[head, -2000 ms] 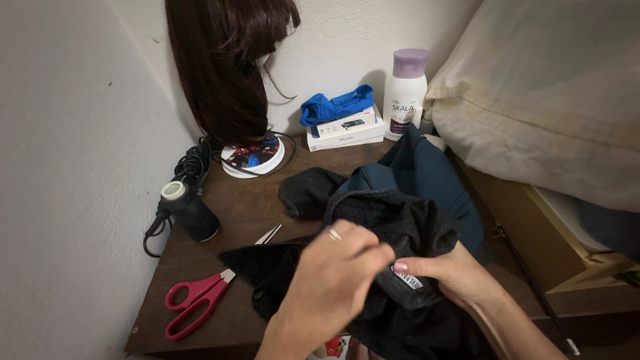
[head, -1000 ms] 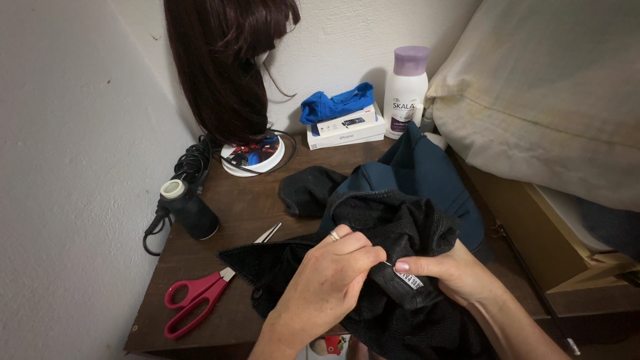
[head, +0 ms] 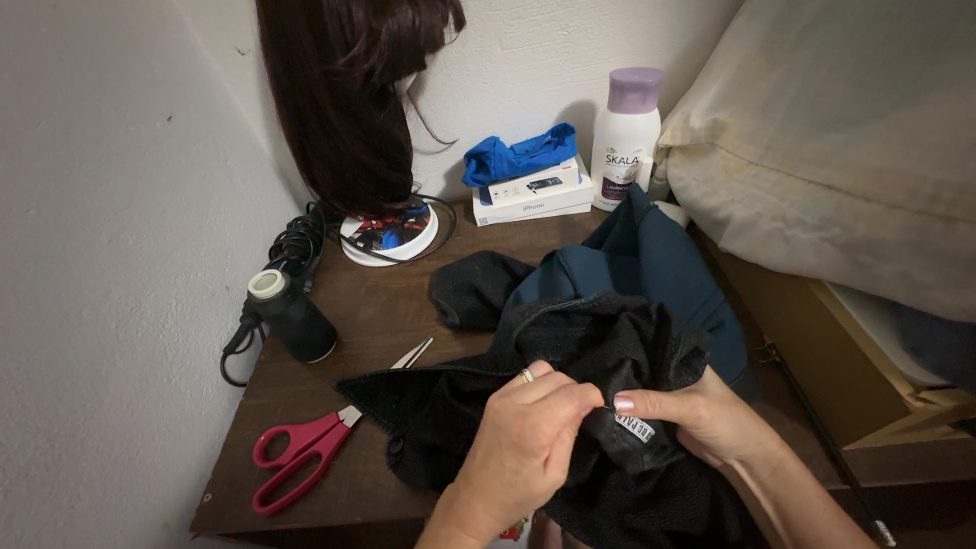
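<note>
A black garment (head: 579, 343) with a dark teal part (head: 663, 267) lies bunched over the desk edge. My left hand (head: 526, 435) pinches something thin, seemingly a needle, between thumb and forefinger, close to a small white woven label (head: 635, 427). My right hand (head: 701, 427) grips the black fabric, its thumb pressed beside the label. The two hands almost touch. Scissors with red handles (head: 305, 457) lie to the left, blades slightly apart and partly beneath the garment's pointed corner.
A black spool of thread (head: 293, 316) stands at the left near coiled cable (head: 297, 244). Behind are a round white-rimmed object (head: 389, 236), a dark wig (head: 343, 107), a phone box (head: 534, 202) with blue cloth (head: 518, 156), and a white bottle (head: 625, 145). A pillow (head: 831, 152) is at right.
My left hand has shifted slightly about the label, its fingers still pinched. My right hand keeps its hold on the black fabric.
</note>
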